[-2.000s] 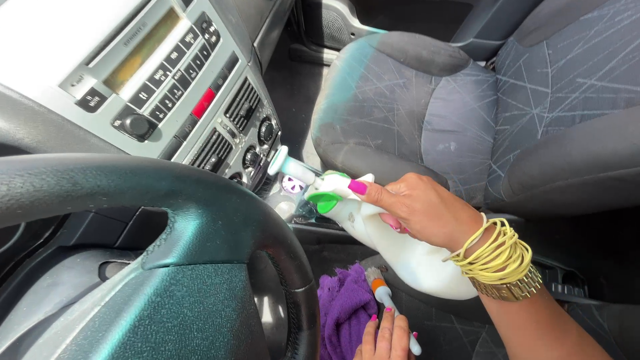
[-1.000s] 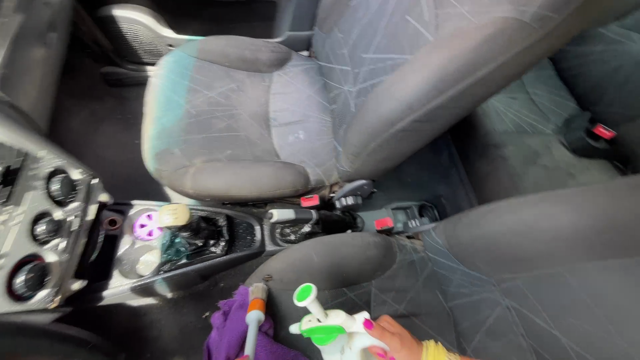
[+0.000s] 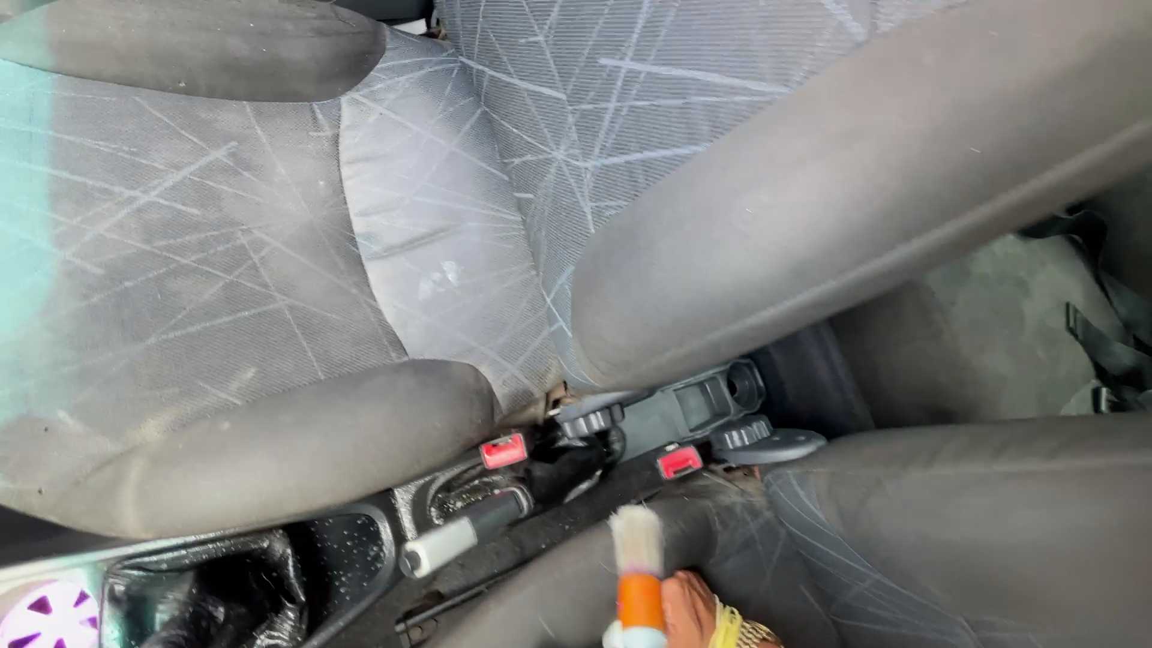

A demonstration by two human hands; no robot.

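Note:
A round brush with pale bristles and an orange ferrule stands bristles up at the bottom of the view, over the near seat's side bolster. Directly beside and behind it is my right hand, with yellow bands and a metal bracelet at the wrist. The brush covers part of the hand, so whether its fingers hold the brush or something else cannot be told. My left hand is out of view. Beyond the brush lies the handbrake lever with a light grip, on a black console wet with droplets.
The patterned passenger seat fills the upper left. Two red seat belt buckles flank the rear console tray. A black gear lever boot and a purple-and-white round object are at the lower left.
The view has swung from the dashboard toward the seats and closer in. The white spray bottle with green parts, in my right hand before, and the purple cloth are no longer visible.

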